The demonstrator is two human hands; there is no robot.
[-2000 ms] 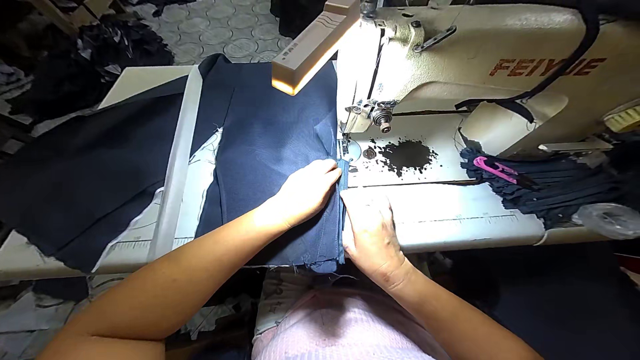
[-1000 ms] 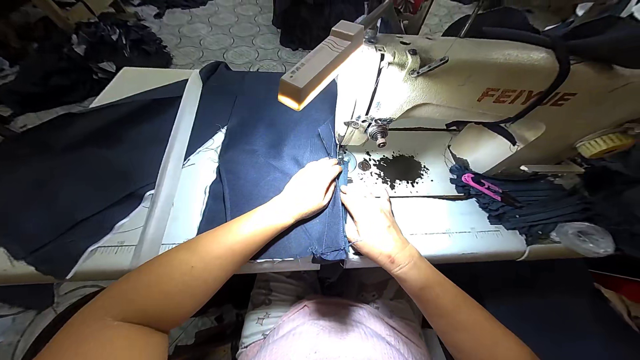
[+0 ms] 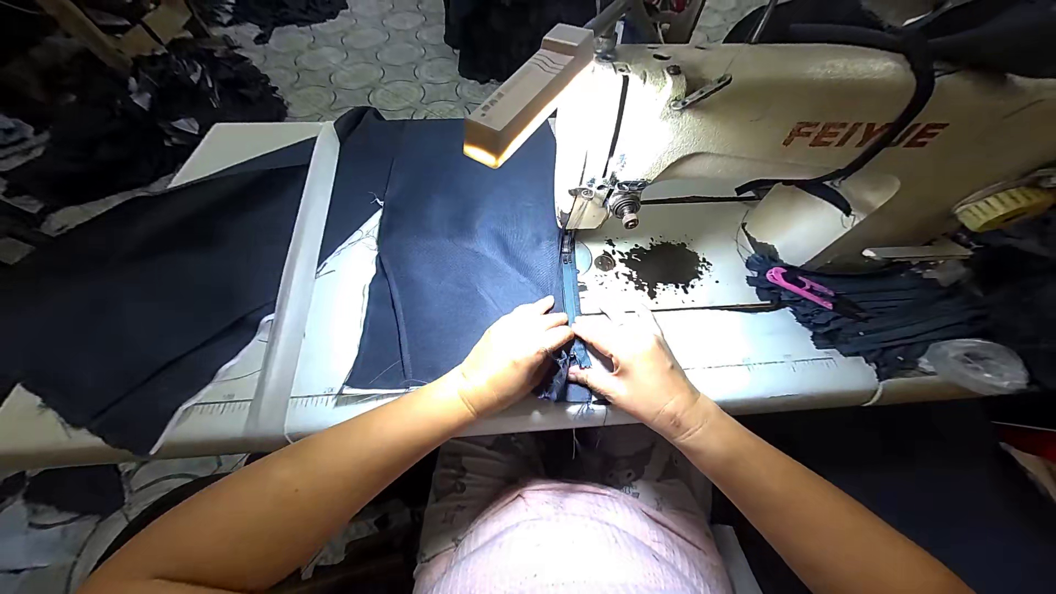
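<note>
A dark navy fabric panel lies on the bed of an industrial sewing machine. Along its right edge runs a blue zipper tape, its far end beneath the presser foot. My left hand pinches the fabric edge close to the table's front. Touching it from the right, my right hand grips the near end of the zipper tape between thumb and fingers. Bunched fabric with loose threads sits between and below the fingertips.
A lit lamp hangs over the panel. Further dark fabric lies left, beyond a pale strip. At right are pink thread snips on gathered dark cloth, a clear plastic dish and a yellow tape roll.
Both hands have moved toward the table's front edge, away from the needle, and are closer together. More of the zipper tape is now exposed near the presser foot.
</note>
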